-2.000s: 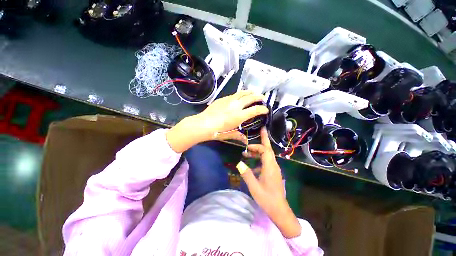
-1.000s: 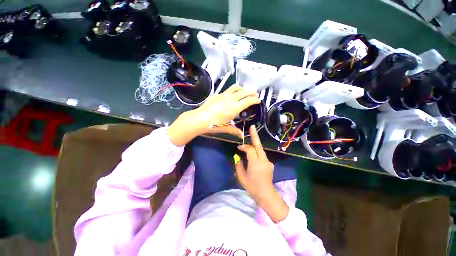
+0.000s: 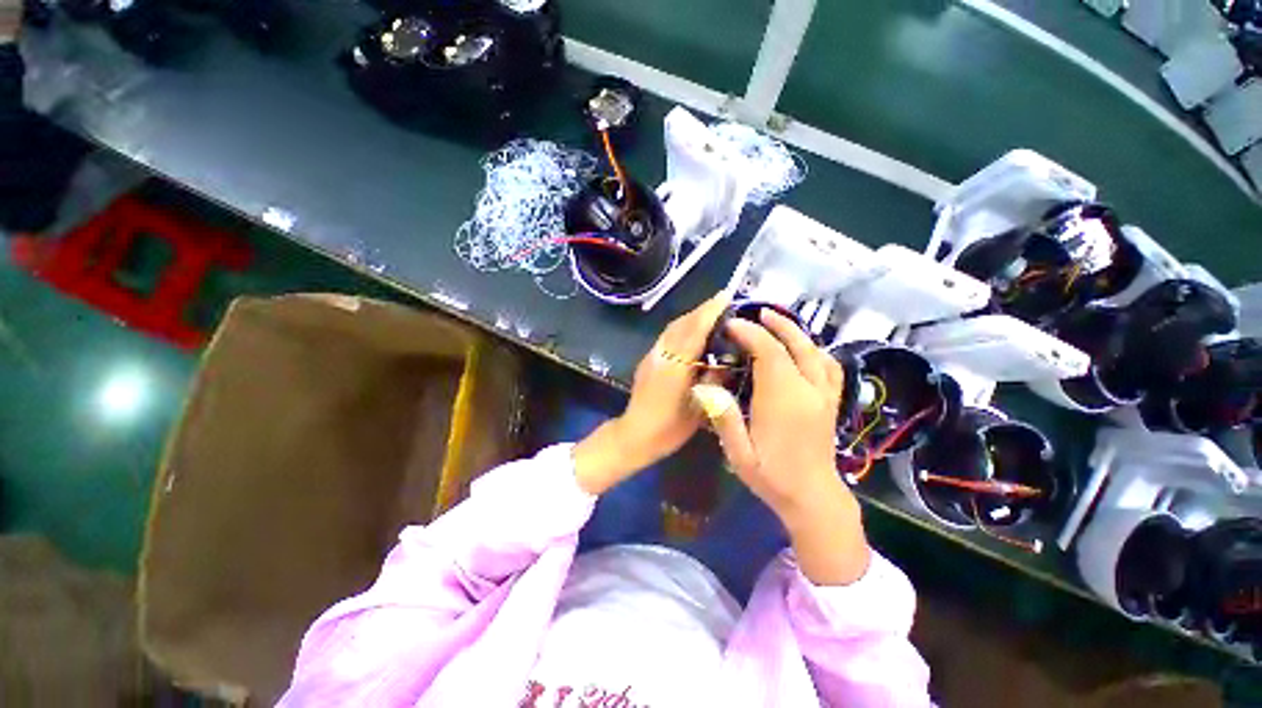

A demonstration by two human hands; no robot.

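A white camera housing [image 3: 803, 256] with a black inner shell [image 3: 760, 317] stands at the bench's front edge. My left hand [image 3: 670, 392] holds it from the left side, with a thin light wire across the fingers. My right hand [image 3: 786, 410] is on its front and right side, fingers curled at the opening; a yellow band [image 3: 714, 403] is on its thumb. The fingertips and part of the shell's inside are hidden. Another camera housing [image 3: 920, 392] with red and yellow lead wires stands just right of it.
To the left are a housing with orange and red wires [image 3: 619, 238], a tangled white stringy pile [image 3: 523, 208] and black lens modules [image 3: 457, 62]. Several white housings [image 3: 1017, 208] crowd the right side. A cardboard carton [image 3: 305, 484] stands below the bench, left of my lap.
The view has turned, shifting the bench contents right and down. My right hand has moved up from below the housing onto its front. My left hand still holds its left side.
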